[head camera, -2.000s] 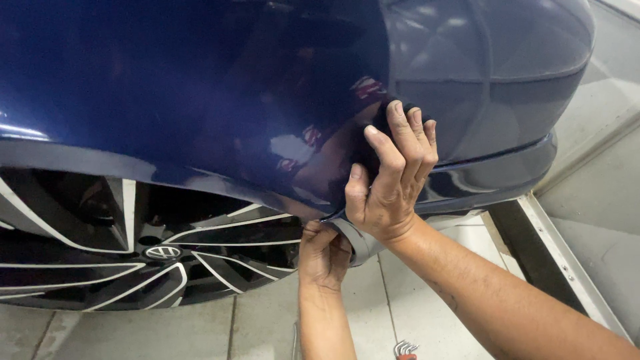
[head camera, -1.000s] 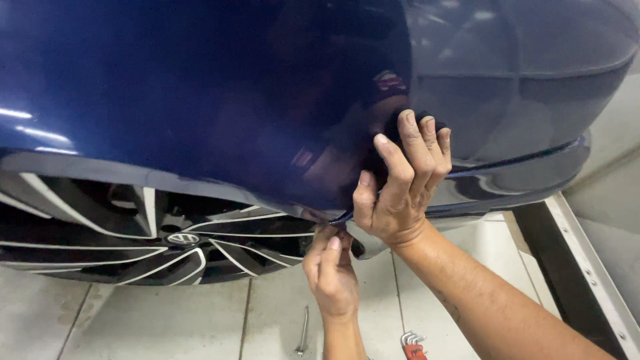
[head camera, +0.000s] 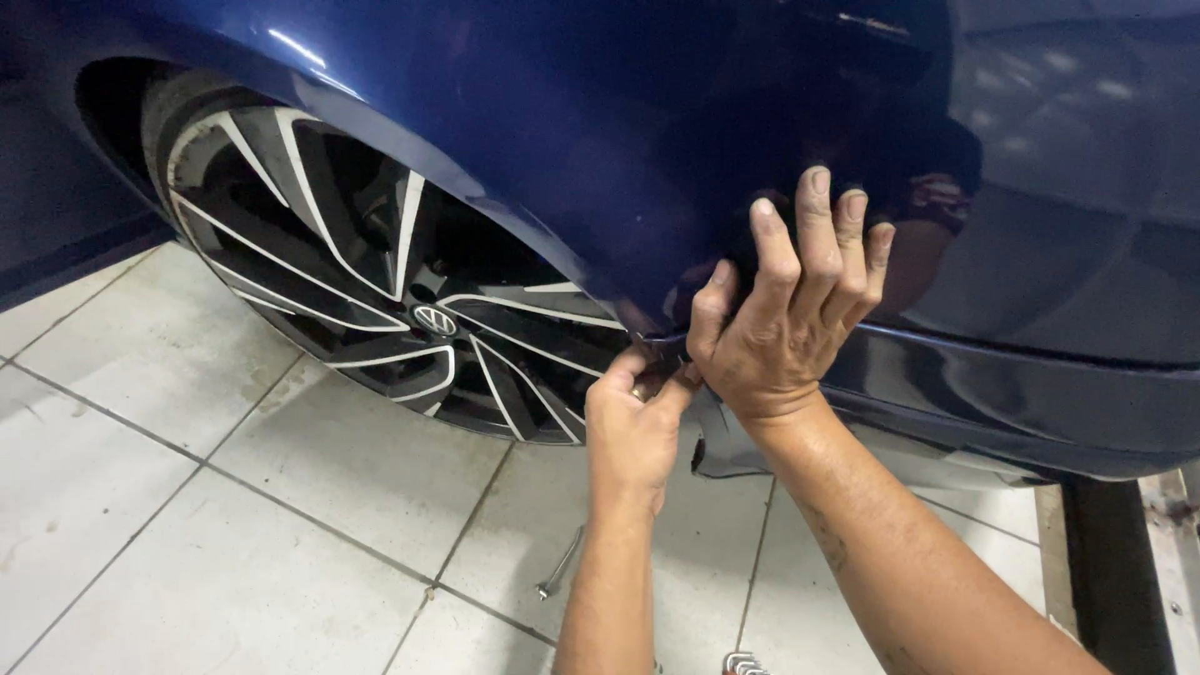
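Observation:
A dark blue car's glossy bumper fills the upper right, beside a Volkswagen alloy wheel. My right hand leans on the bumper near its wheel-arch corner, fingers spread and holding nothing. Just left of it and lower, my left hand reaches up to the dark lower corner of the wheel arch. Its thumb and fingers are at that edge; whether they pinch something is partly hidden. A grey flap hangs under the bumper, beside my right wrist.
On the white tiled floor lies a slim metal tool, left of my left forearm. A set of hex keys shows at the bottom edge. A dark channel with a metal edge runs along the lower right.
The view has shifted, showing more of the wheel. My left hand stays by the arch corner, though its fingers have changed position. My right hand remains on the bumper.

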